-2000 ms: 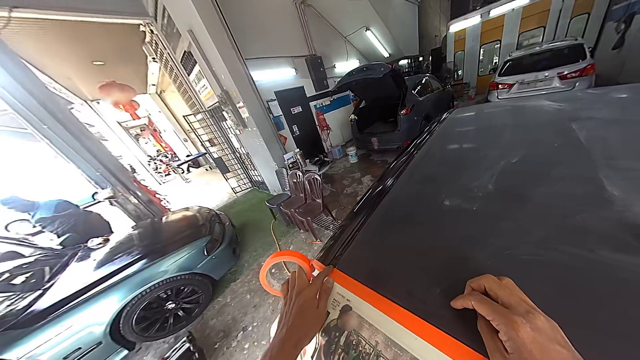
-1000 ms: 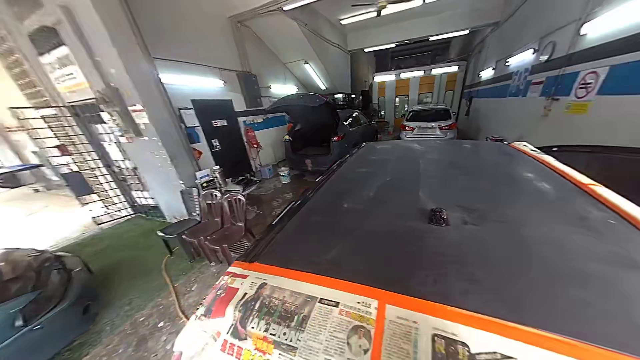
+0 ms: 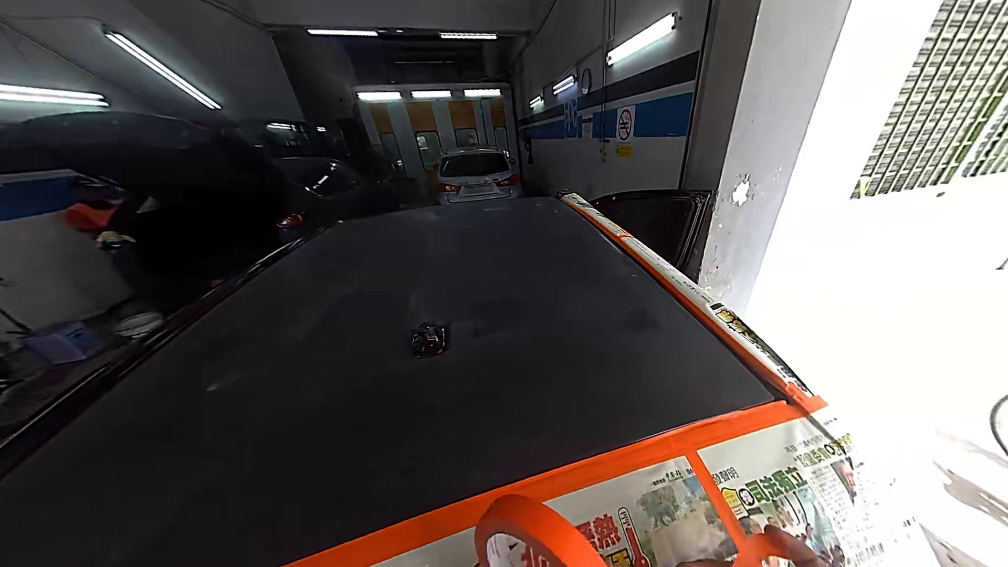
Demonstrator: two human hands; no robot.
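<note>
A roll of orange masking tape (image 3: 535, 531) stands on edge at the bottom, over newspaper (image 3: 661, 504) fixed along the end of a dark, matte car roof (image 3: 441, 394). Fingers of what looks like my right hand (image 3: 776, 545) reach in at the bottom edge and pinch a piece of orange tape. A sliver of skin shows just left of them; whose hand it belongs to is unclear. My left hand cannot be made out. Orange tape (image 3: 630, 457) runs along the roof edge, and a strip crosses the newspaper. A small dark, shiny object (image 3: 429, 339) rests on the roof.
Taped newspaper (image 3: 677, 276) lines the roof's right side, beside an open dark car door (image 3: 654, 228) and a pillar (image 3: 752, 157). A dark car (image 3: 323, 189) stands at the left, a silver car (image 3: 475, 175) behind. Bright light washes out the right side.
The view has swung right along the roof. Both hands and the tape roll were by the roof's left corner two seconds ago; the roll now shows farther right along the taped edge.
</note>
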